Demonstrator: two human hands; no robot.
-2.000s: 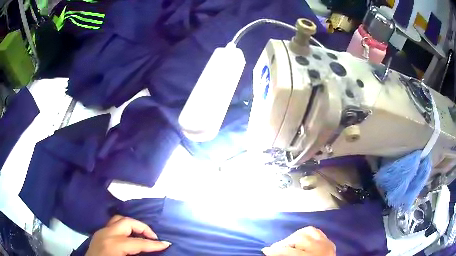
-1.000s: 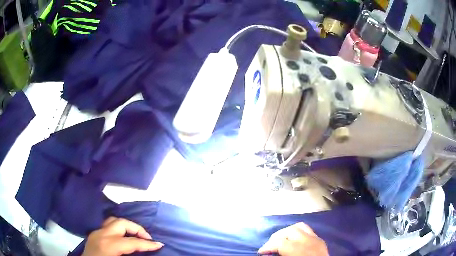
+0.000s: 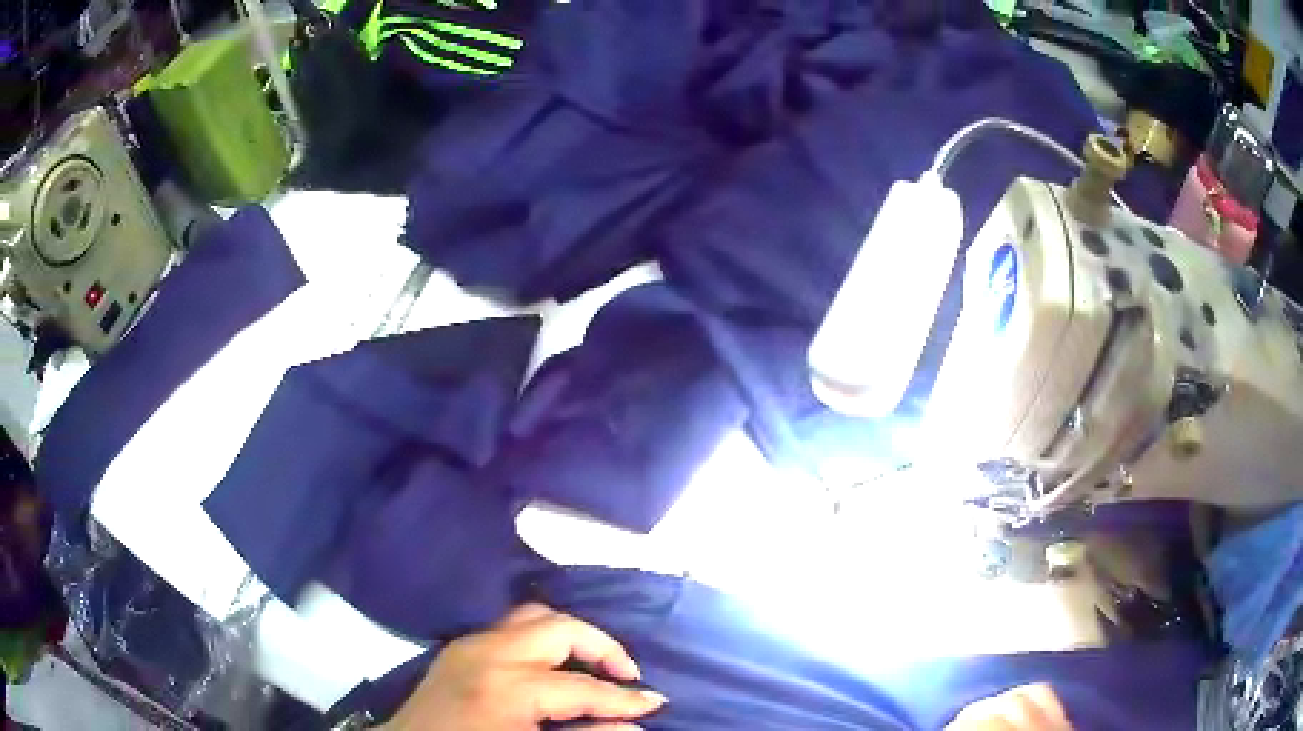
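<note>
A navy fabric panel (image 3: 772, 671) lies along the near edge of the table, in front of the sewing machine (image 3: 1100, 343). My left hand (image 3: 536, 683) rests on its left part, thumb and fingers pressed together at the cloth. My right hand (image 3: 1012, 710) is mostly cut off by the bottom edge; only its knuckles and fingers show on the cloth. Navy cut pieces (image 3: 372, 457) lie overlapping to the left. The needle area is lost in glare under the white lamp (image 3: 889, 300).
A large navy fabric heap (image 3: 615, 157) lies behind. A green box (image 3: 217, 122) and a neighbouring machine part (image 3: 89, 229) stand far left. Clear plastic (image 3: 157, 628) hangs at the lower left edge. A blue tassel (image 3: 1265, 578) and pink flask (image 3: 1215, 212) are at the right.
The view has swung left, so everything sits further right in the picture and the neighbouring machine part now shows. Both hands remain on the panel; my right hand is now largely out of the picture.
</note>
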